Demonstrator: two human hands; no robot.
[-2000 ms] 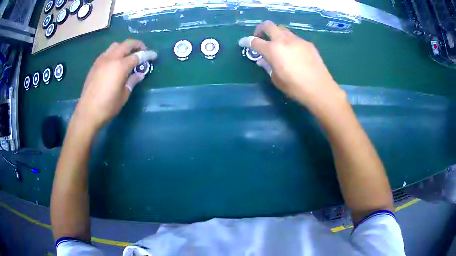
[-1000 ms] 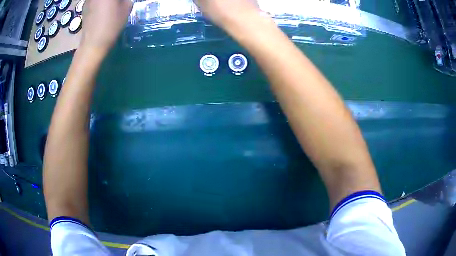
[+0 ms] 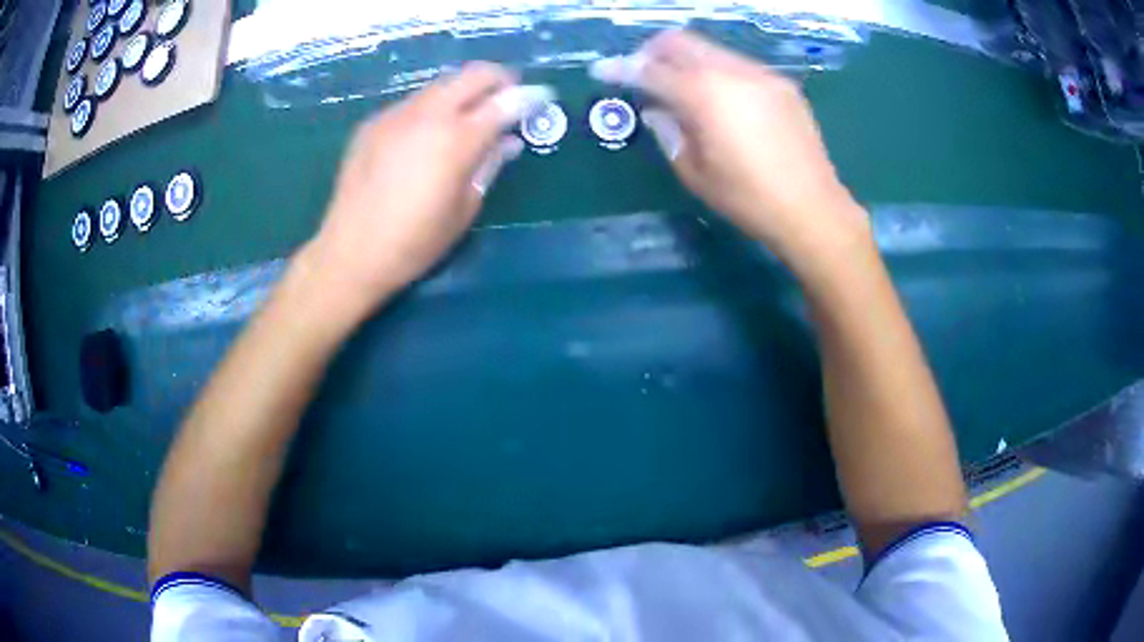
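Two small round components with white ringed faces lie side by side on the green mat, the left one (image 3: 543, 124) and the right one (image 3: 612, 121). My left hand (image 3: 420, 169), blurred, has whitish finger cots on thumb and fingertip, spread apart at the left edge of the left component. My right hand (image 3: 740, 132), also in finger cots, has thumb and finger apart just right of the right component. I see nothing held in either hand. A clear blister tray (image 3: 376, 78) lies beyond the hands.
A row of several components (image 3: 143, 206) lies on the mat at left. A tan board (image 3: 188, 94) with many components is at upper left. A black round object (image 3: 104, 370) is at the left. Dark stacked trays (image 3: 1091, 94) stand at upper right.
Both hands have come back from over the blister tray to the two components on the mat. The components held two seconds ago are no longer in the fingers.
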